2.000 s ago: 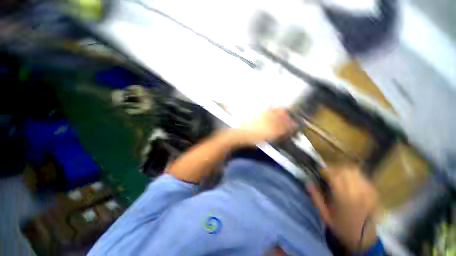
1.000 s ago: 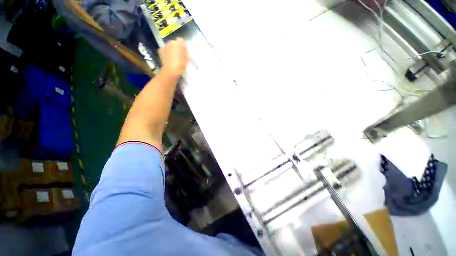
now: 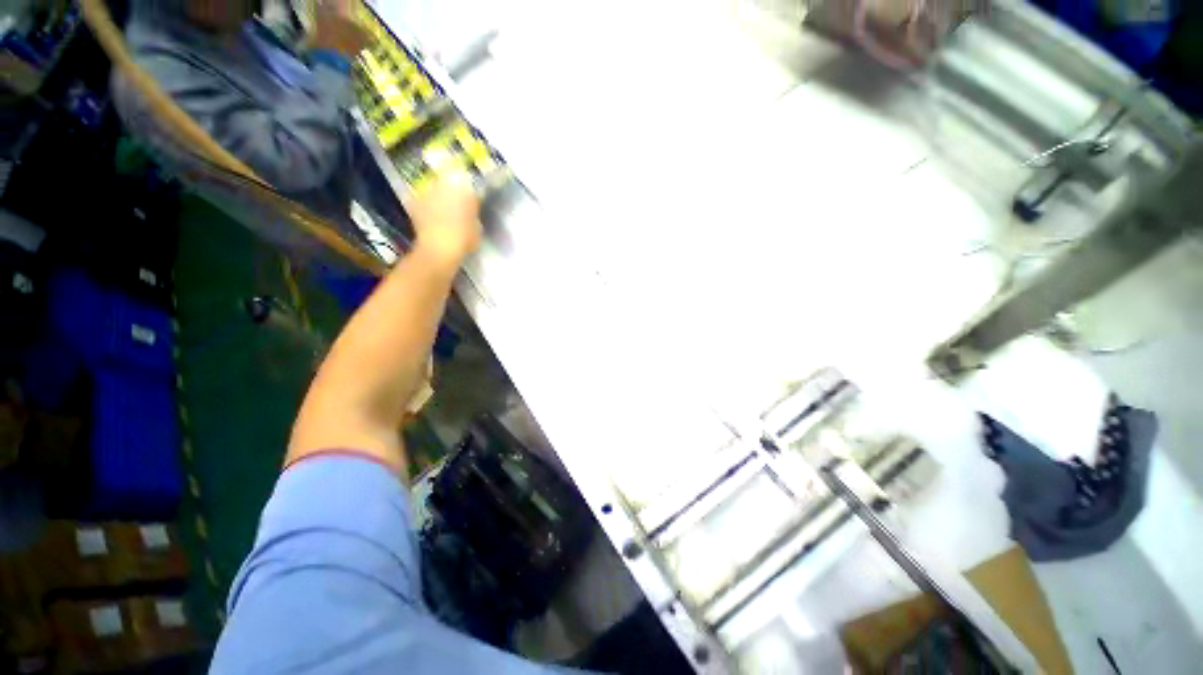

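Note:
My left hand (image 3: pixel 446 218) is at the end of my outstretched arm in the upper left. It is blurred and touches or overlaps the near end of a yellow circuit board (image 3: pixel 455 148) on the line. I cannot tell whether the fingers grip it. A second yellow board (image 3: pixel 388 82) lies just beyond. My right hand is out of the picture.
Another person (image 3: pixel 251 99) is beside the line at the upper left. Cross rods (image 3: pixel 778 547) span the line below. A metal arm (image 3: pixel 1069 270), a grey-blue cloth (image 3: pixel 1075 495) and brown cardboard (image 3: pixel 1016 600) are on the right. A black-filled bin (image 3: pixel 501 514) stands beside the line.
My right hand has left the picture since the oldest frame. My left hand has gone from low on the line to the boards. Since one second ago, more boards and the other person show.

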